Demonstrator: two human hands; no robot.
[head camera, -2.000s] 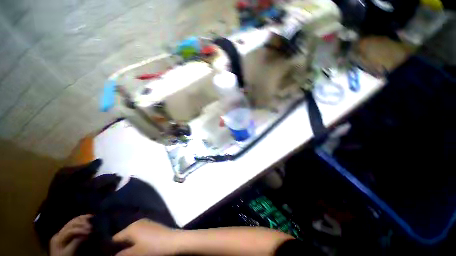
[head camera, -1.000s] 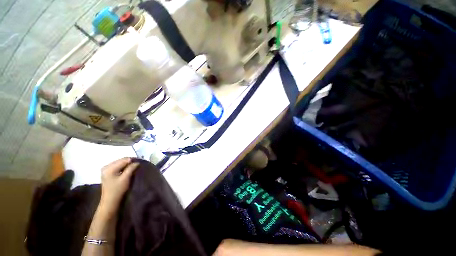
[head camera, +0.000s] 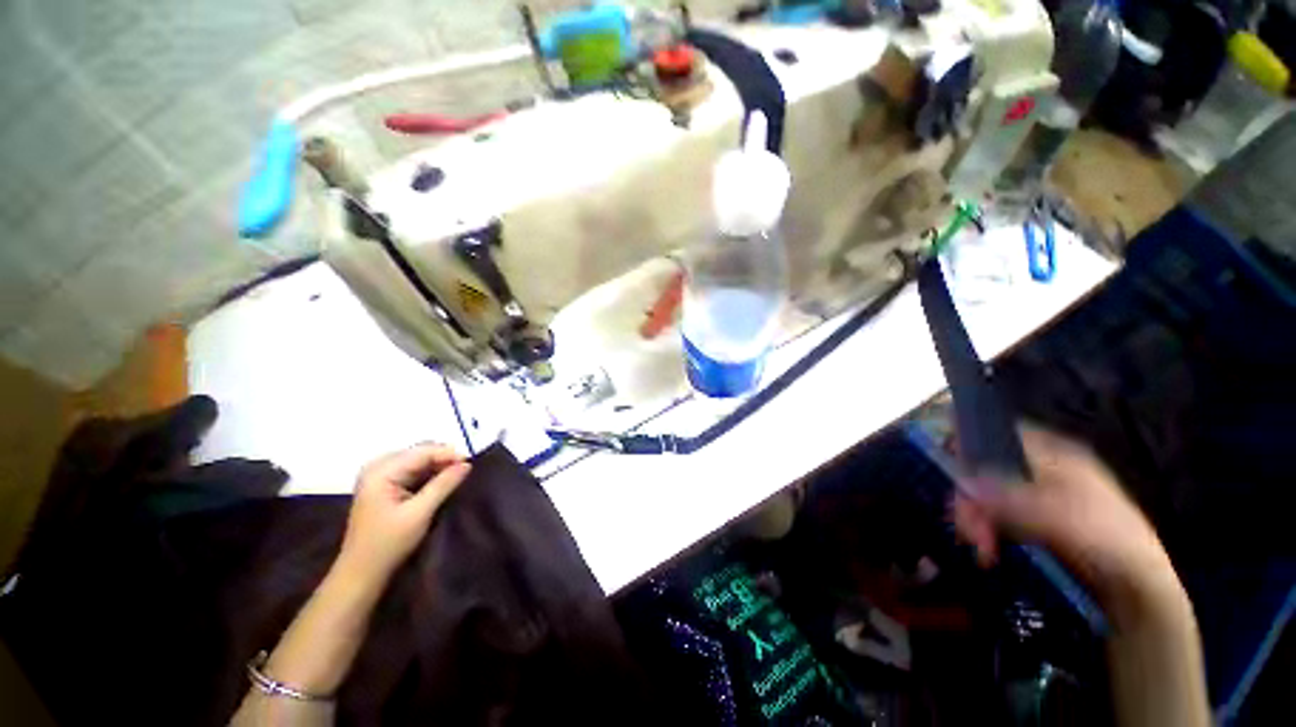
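Observation:
My left hand (head camera: 395, 514) pinches the top edge of the dark brown-maroon garment (head camera: 476, 604) at the table's front edge, left of the needle area. The garment hangs down over the edge and lies heaped to the left. My right hand (head camera: 1059, 518) is at the right, in front of the table, closed around the black binding tape (head camera: 959, 355). The tape hangs from a green-marked guide and also runs along the bed to a small metal folder (head camera: 583, 439) near the presser foot (head camera: 519, 381). The sewing machine (head camera: 597, 199) is cream-white.
A water bottle (head camera: 735, 305) stands on the bed. An orange-red handle (head camera: 662, 305) lies behind it. A blue loop-shaped item (head camera: 1040, 247) is at the table's right end. A blue crate (head camera: 1208, 313) is at the right. Dark bags with green lettering (head camera: 760, 639) are below the table.
My right hand has come up from the bottom edge to the right and taken hold of the hanging tape. My left hand still pinches the garment edge. The view has shifted.

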